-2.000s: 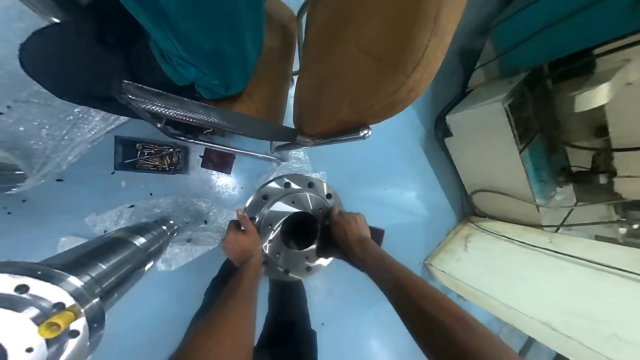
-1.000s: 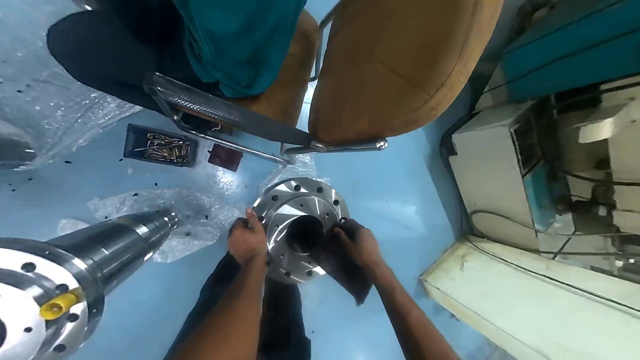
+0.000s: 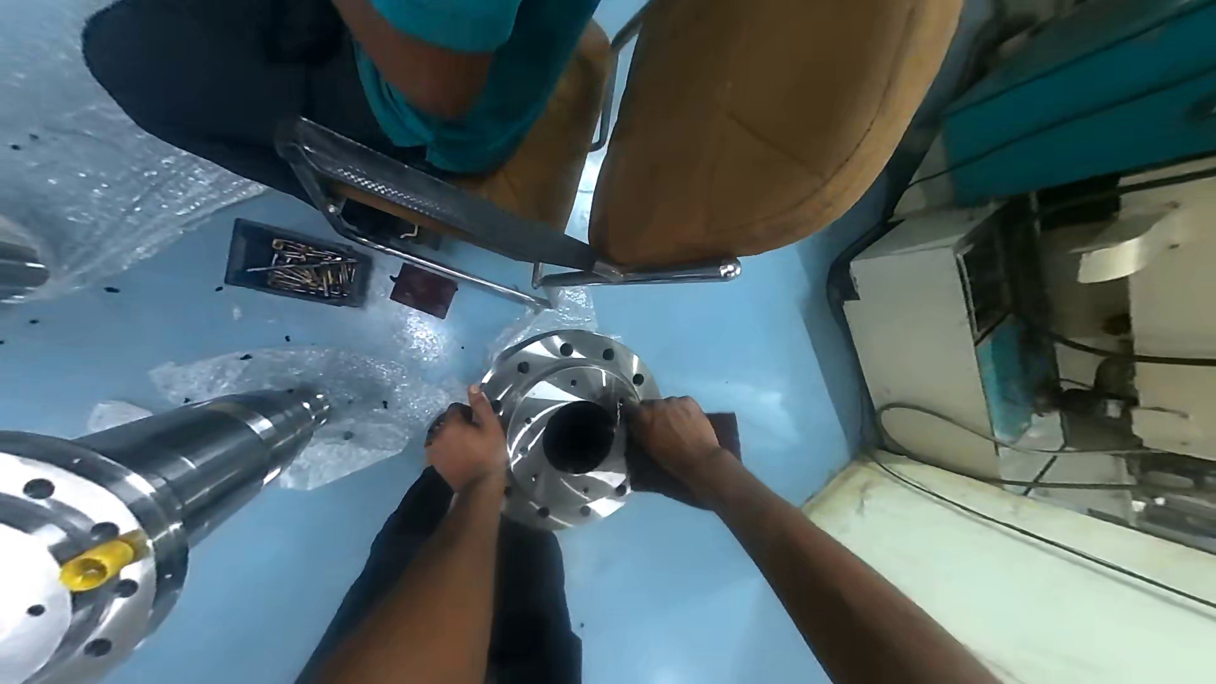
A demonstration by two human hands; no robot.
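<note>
A shiny flanged metal part [image 3: 567, 351] with bolt holes around its rim and a dark central bore stands on the floor between my hands. My left hand [image 3: 468, 442] grips the flange's left edge, thumb on top. With my right hand [image 3: 676, 435] I press a dark reddish-brown abrasive sheet [image 3: 724, 435] against the right side of the raised hub; the fingertips are partly hidden. The underside of the part is out of sight.
A large flanged shaft [image 3: 218, 446] with a yellow plug [image 3: 98, 564] is at left, near bubble wrap [image 3: 380, 389]. A bin of screws [image 3: 299, 266] and a brown square [image 3: 424, 291] lie near a chair [image 3: 760, 133] and a seated person [image 3: 456, 76]. Machinery [image 3: 921, 361] stands right.
The dark sheet under my right hand hung lower and more exposed one second ago; now it sits more to the right of the hand. My left hand stays at the flange's left side.
</note>
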